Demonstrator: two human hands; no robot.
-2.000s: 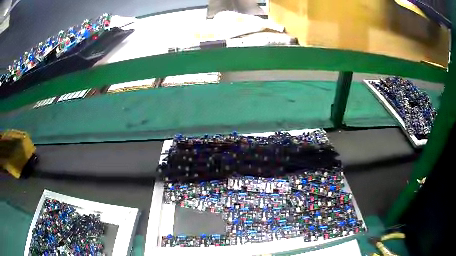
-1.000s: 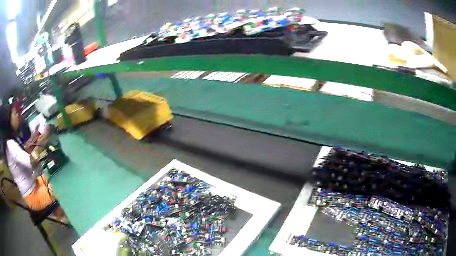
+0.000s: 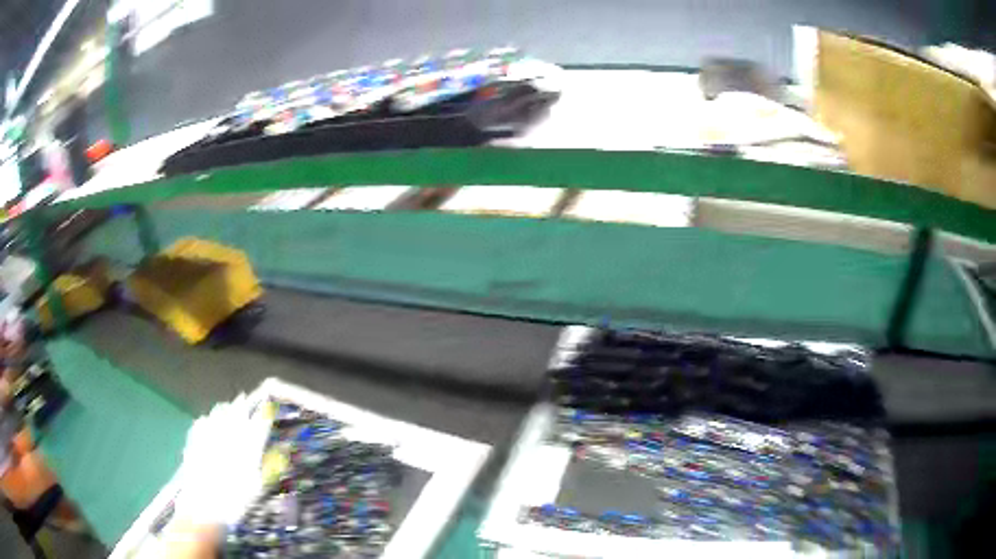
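My left hand (image 3: pixel 224 470), in a white glove with yellowish fingertips, is blurred at the left side of the second tray (image 3: pixel 442 453). Its fingertips are over or touching the loosely heaped small parts (image 3: pixel 333 491); whether they grip any cannot be told. The main tray (image 3: pixel 552 459) lies to the right, with rows of small multicoloured parts (image 3: pixel 765 475), a dark heap of parts (image 3: pixel 721 377) along its upper area and a bare grey patch at its left. My right hand is not in view.
A green-edged white shelf (image 3: pixel 612 169) crosses above, holding a black plastic tray (image 3: pixel 339 137) heaped with parts and a cardboard box (image 3: pixel 906 115). A yellow bin (image 3: pixel 197 286) stands on the belt at left. A green post (image 3: pixel 909 286) is at right. Part of a person shows at the far left edge.
Since one second ago the view has swung back to the right, so the trays appear further left. My gloved left hand has come much further into view over the second tray.
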